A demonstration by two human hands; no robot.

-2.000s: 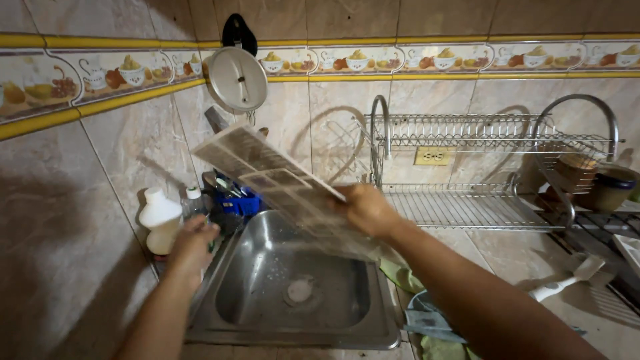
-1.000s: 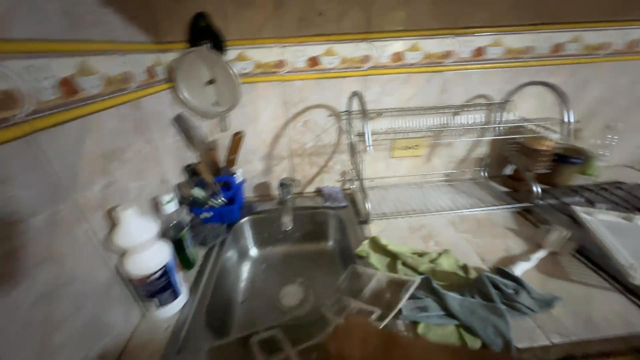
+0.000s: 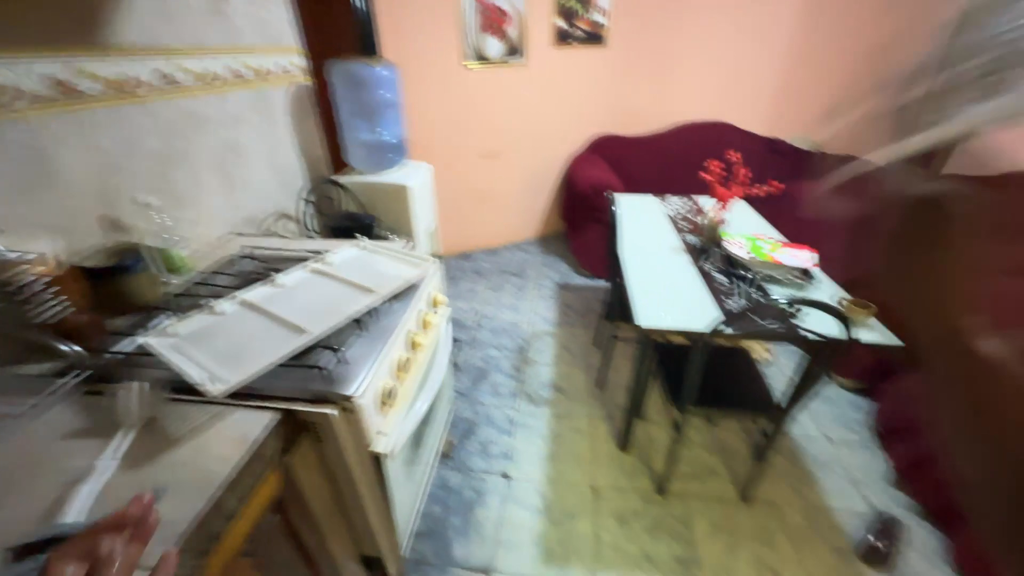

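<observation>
At the lower left edge is my left hand, partly cut off and blurred, fingers apart, beside the white handle of a utensil lying on the counter; I see nothing gripped in it. At the right edge, a strongly blurred dark shape looks like my raised right arm and hand. Above it, a blurred greyish panel with a pale edge appears held up; the fingers cannot be made out. A similar white ribbed panel lies slanted across the burner grates of the stove.
Pots stand behind the stove's left side. Beyond it is a water dispenser with a blue bottle. Across the tiled floor stands a glass-topped table with red decoration and packets, before a dark red sofa.
The view has swung far right, from the sink to the stove and the room. The panel in my right hand was over the sink two seconds ago; it now appears raised at the right.
</observation>
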